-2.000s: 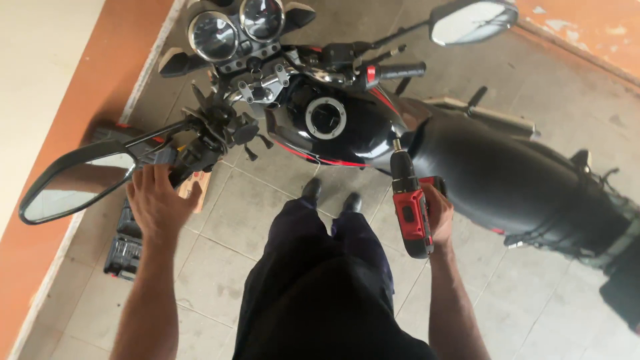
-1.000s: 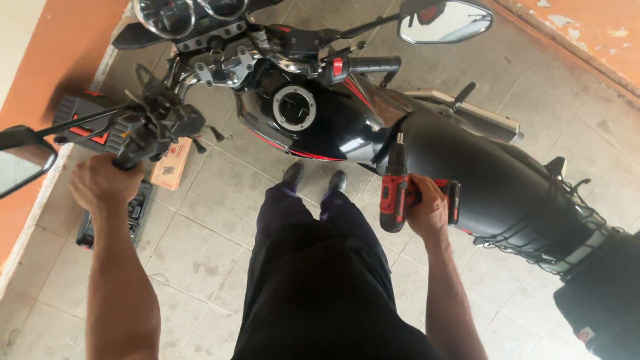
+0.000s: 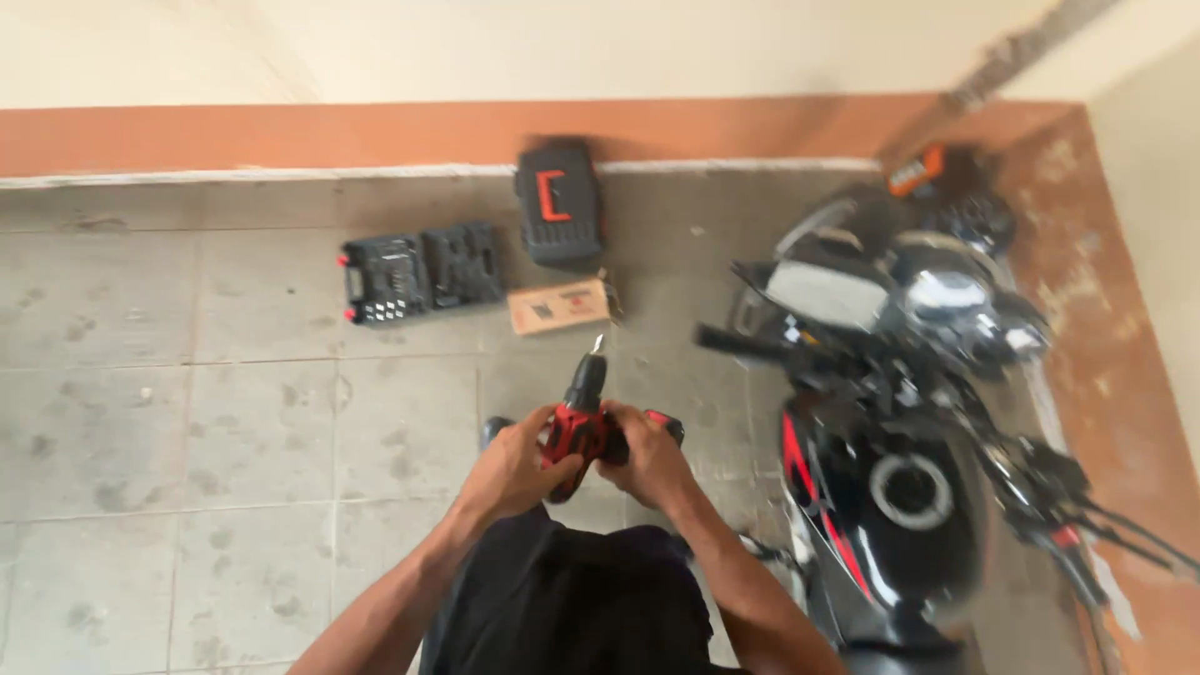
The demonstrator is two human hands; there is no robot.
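A red and black cordless drill [image 3: 574, 436] is held in front of my body, its chuck and bit pointing away from me. My left hand [image 3: 514, 467] grips the drill's body from the left side. Around its handle, near the red and black battery, my right hand [image 3: 649, 457] is closed. On the floor beyond the drill lie a cardboard box [image 3: 560, 307], an open black case of bits and sockets [image 3: 386, 279] and a closed black case with a red handle [image 3: 560, 202].
A black and red motorcycle [image 3: 900, 497] stands at my right, its handlebar grip [image 3: 741, 343] and mirror reaching over the tiles. A wall with an orange lower band [image 3: 375, 136] runs across the far side. An orange and black object [image 3: 919, 171] sits in the far right corner.
My left hand has left the motorcycle's handlebar and now holds the drill along with my right hand. The view has swung strongly toward the wall and cases.
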